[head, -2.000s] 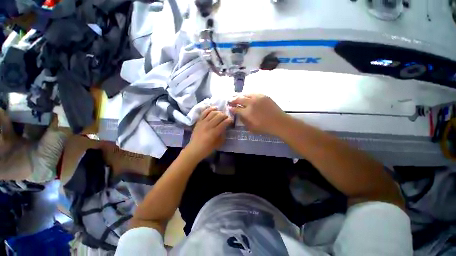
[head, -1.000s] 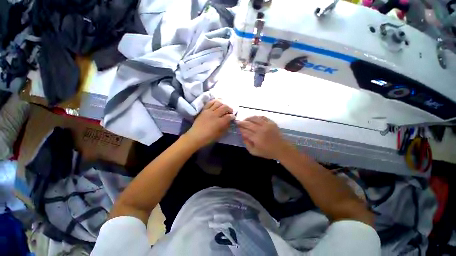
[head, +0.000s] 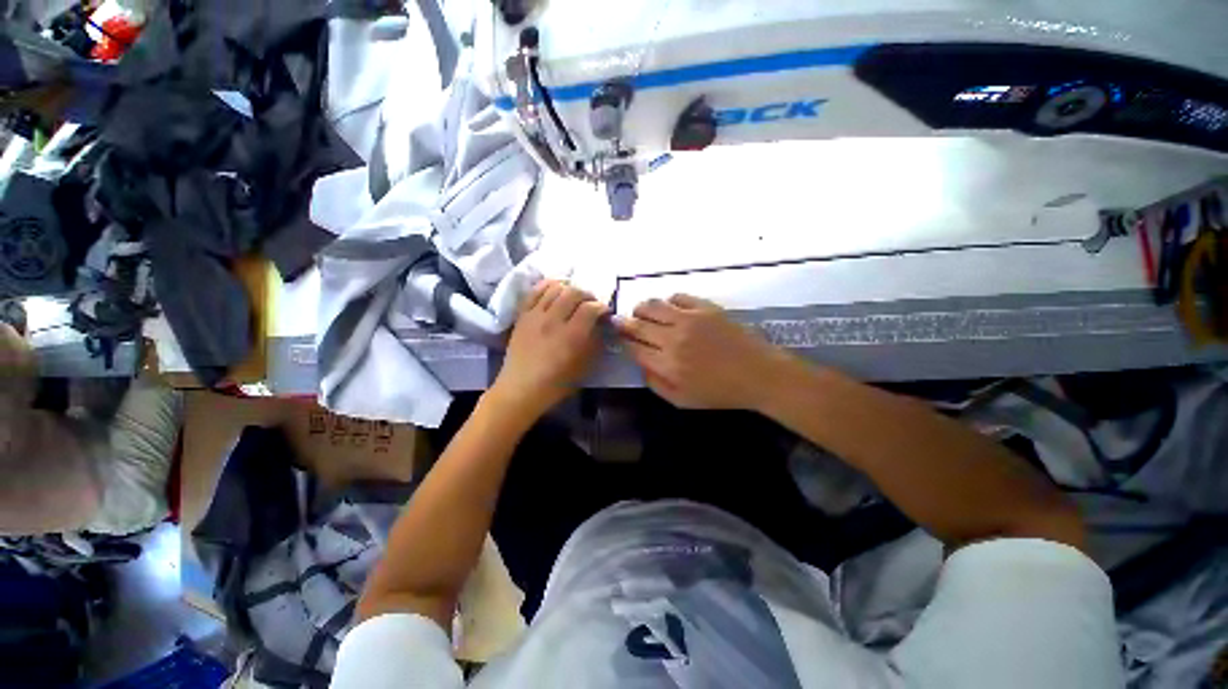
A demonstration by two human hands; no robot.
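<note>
The light grey garment with dark grey bands (head: 404, 256) lies bunched left of the needle and hangs over the table's front edge. My left hand (head: 555, 343) is on the near right end of this cloth, fingers curled and pinching its edge. My right hand (head: 690, 353) is beside it, fingertips bent together close to my left fingertips; whatever lies between them is too small to tell. Both hands are at the table's front edge, in front of the presser foot (head: 621, 195) of the white sewing machine (head: 808, 67). No cloth shows under the foot.
Dark cut pieces (head: 202, 148) are heaped at upper left. The ruler strip (head: 916, 323) runs along the front edge. Scissors (head: 1201, 289) lie at the table's right end. A cardboard box (head: 357, 444) and garments (head: 317, 565) are at lower left. Another person's arm (head: 54, 458) shows at far left.
Since two seconds ago, both hands and the cloth end have come away from the needle towards the front edge. Since one second ago, the hands stay close together there; the camera view has turned.
</note>
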